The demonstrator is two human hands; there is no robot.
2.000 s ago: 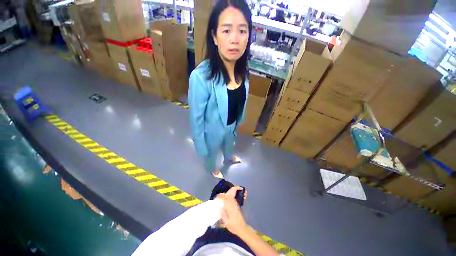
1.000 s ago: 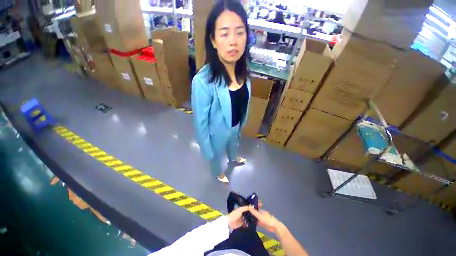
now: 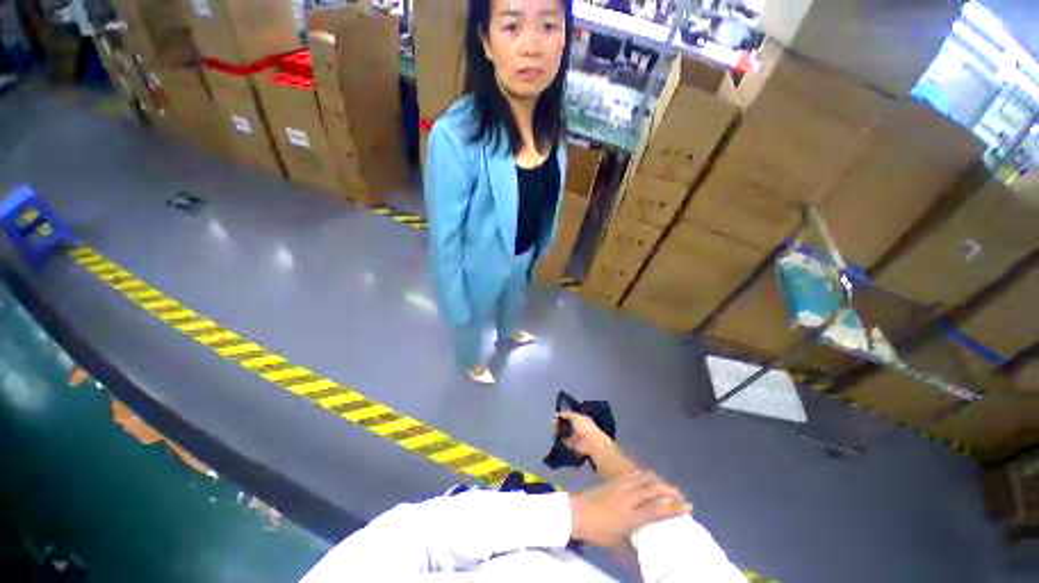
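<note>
A dark bundle of head strap mount (image 3: 604,419) hangs in mid-air near the lower middle of the head view. My right hand (image 3: 583,435) is closed on it; black loops show above and below the fingers. The right forearm is bare down to the white cuff. My left hand (image 3: 627,507) lies across the right forearm, its fingers closed over the edge of the right sleeve (image 3: 687,549). The left hand does not touch the strap. Details of the bundle are too small to tell.
A person in a blue suit (image 3: 497,216) stands ahead, facing me. Brown cartons (image 3: 786,159) stack behind and right. A wire-shelf trolley (image 3: 900,370) holds a teal package (image 3: 809,290). A blue stool (image 3: 32,226) and hazard tape (image 3: 273,370) are left, beside a green surface (image 3: 68,456).
Both hands were together at the strap one second ago. My left hand has let go of it and moved back onto the right forearm. The right hand has reached forward with the strap.
</note>
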